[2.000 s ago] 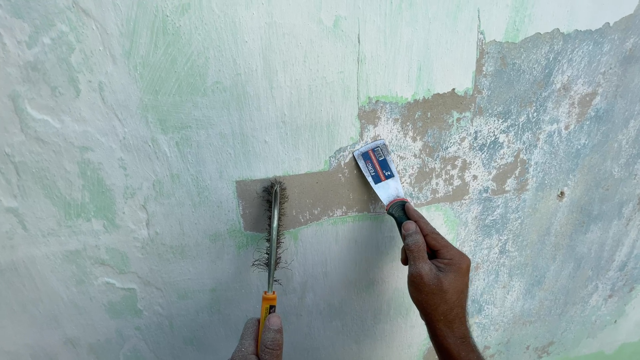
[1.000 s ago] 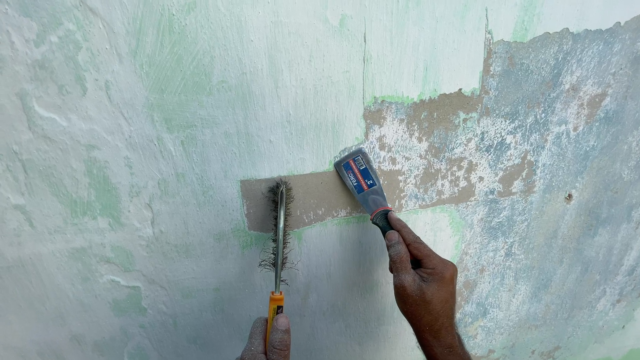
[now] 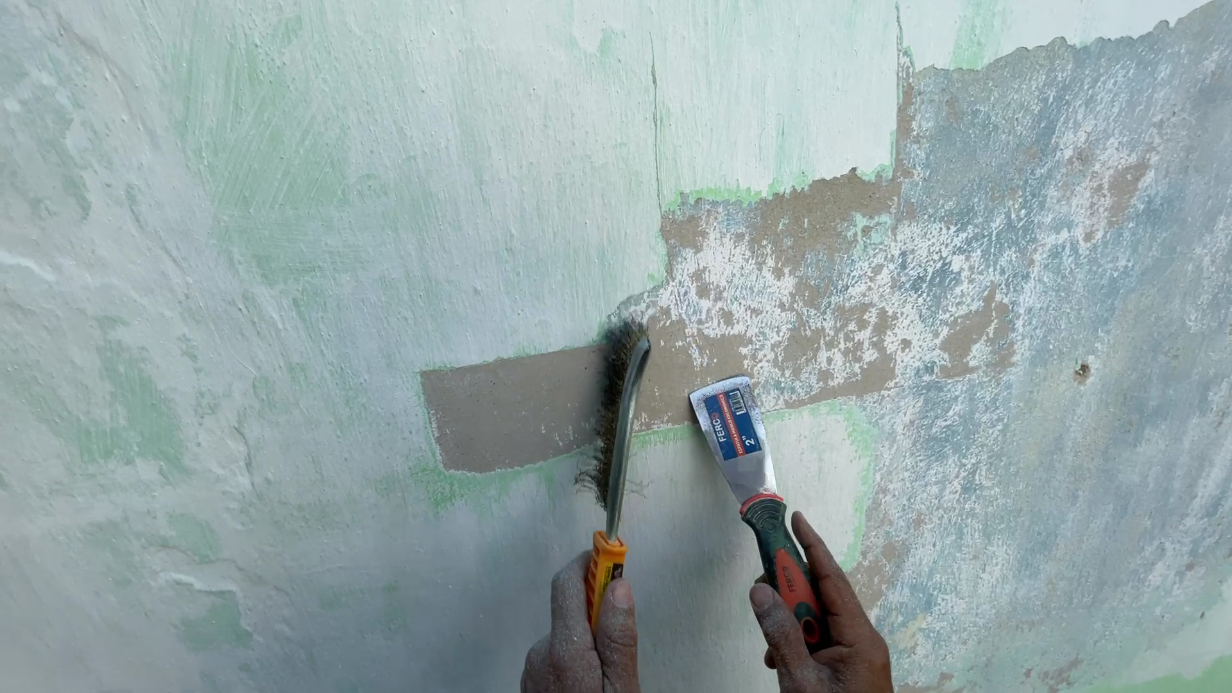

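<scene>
My left hand (image 3: 584, 635), dusty with powder, grips the orange handle of a wire brush (image 3: 619, 433). The brush stands nearly upright, its dark, splayed bristles over the bare brown strip (image 3: 510, 414) of the wall. In my right hand (image 3: 833, 616) is a putty knife (image 3: 734, 433) with a green and red handle and a labelled metal blade. The blade points up and slightly left, its tip at the lower edge of the brown strip, to the right of the brush. Whether the blade touches the wall cannot be told.
The painted wall (image 3: 385, 192) fills the view, white and pale green, with rough, uneven plaster at the left. To the right spreads a scraped blue-grey area (image 3: 1039, 433) with a small hole (image 3: 1082, 372). A thin vertical crack (image 3: 655, 115) runs above the brown strip.
The wire brush in my left hand has moved right along the brown strip, away from its left end. The putty knife has shifted right and down from the strip's upper edge.
</scene>
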